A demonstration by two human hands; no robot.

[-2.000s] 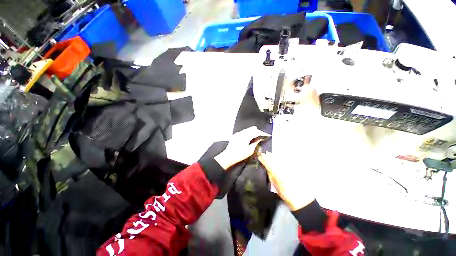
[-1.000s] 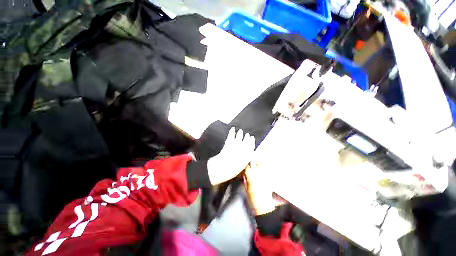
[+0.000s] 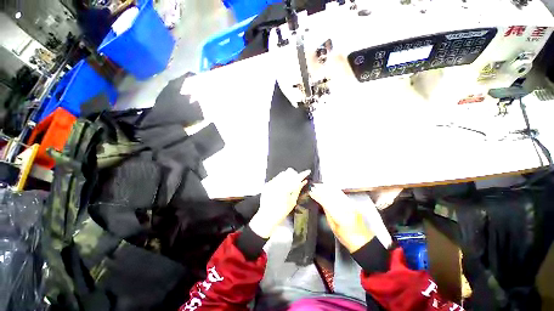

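A black fabric panel [image 3: 290, 143] runs from under the needle area of the white sewing machine [image 3: 419, 27] to the table's front edge. My left hand [image 3: 280, 197] grips the panel's near right edge. My right hand [image 3: 340, 215] pinches the same edge, close to the left fingertips. Below my hands a camouflage fabric piece [image 3: 300, 228] with black beside it hangs over my lap. The presser foot and needle [image 3: 311, 104] are at the panel's far right edge; their contact with the fabric is too blurred to tell.
A heap of black and camouflage pieces [image 3: 130, 188] lies left of the white table [image 3: 234, 91]. Blue bins [image 3: 138, 45] and an orange bin [image 3: 53, 135] stand behind it. Clear plastic [image 3: 21, 231] is far left. A thin dark item [image 3: 465, 129] lies right of the needle. A cardboard box [image 3: 442, 258] is below right.
The camera view has swung back level from its tilt. My left hand, earlier spread flat on the panel, now grips its edge beside my right hand. More of the panel shows on the near side.
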